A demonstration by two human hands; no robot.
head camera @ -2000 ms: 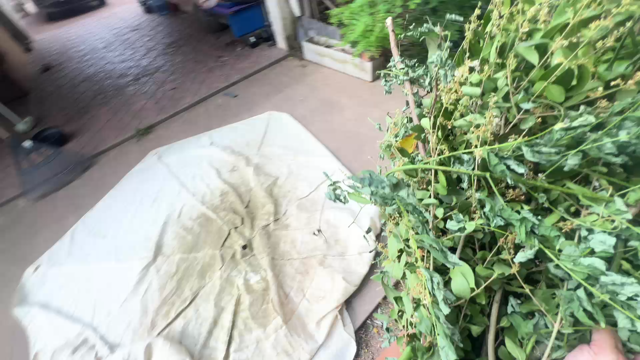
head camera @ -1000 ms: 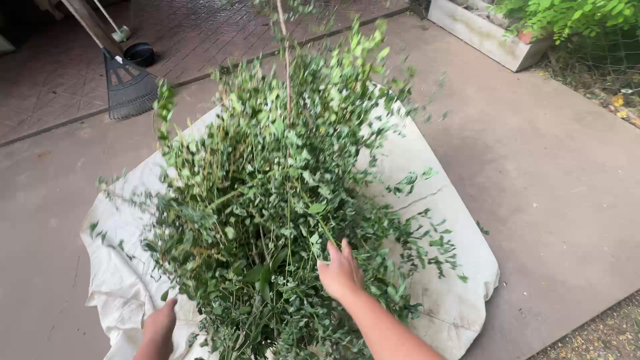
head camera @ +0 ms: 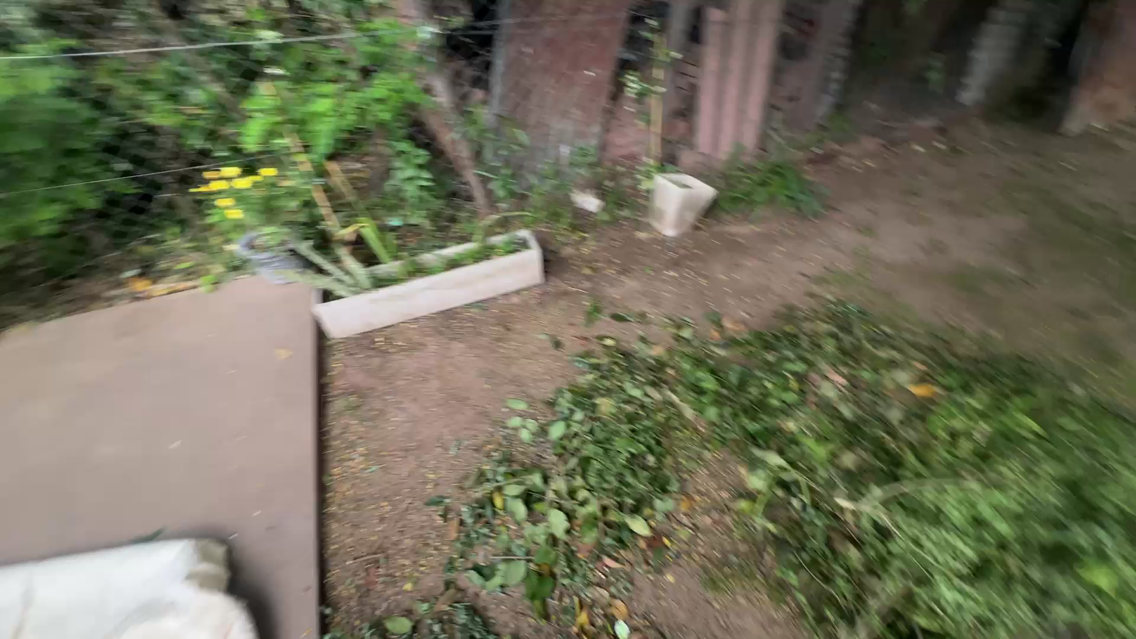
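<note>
Neither of my hands shows in the view now. A spread pile of cut leafy branches (head camera: 887,479) lies on the bare soil at the right and lower middle, blurred toward the right edge. At the bottom left, a corner of the off-white cloth sheet (head camera: 106,590) rests on the concrete slab (head camera: 169,399). The branches that were over the cloth are outside the view, so whether anything lies on the rest of the sheet is hidden.
A long white planter box (head camera: 435,288) with plants sits by the slab's corner. Behind it are yellow flowers (head camera: 232,185), wire fencing and shrubs. A square white pot (head camera: 680,204) stands on the dirt near corrugated metal sheets (head camera: 737,80). The slab's edge (head camera: 321,479) borders the soil.
The view has swung far to the right. Both hands, over the leafy branches on the cloth one second ago, have left the view, and the pile on the soil has come in.
</note>
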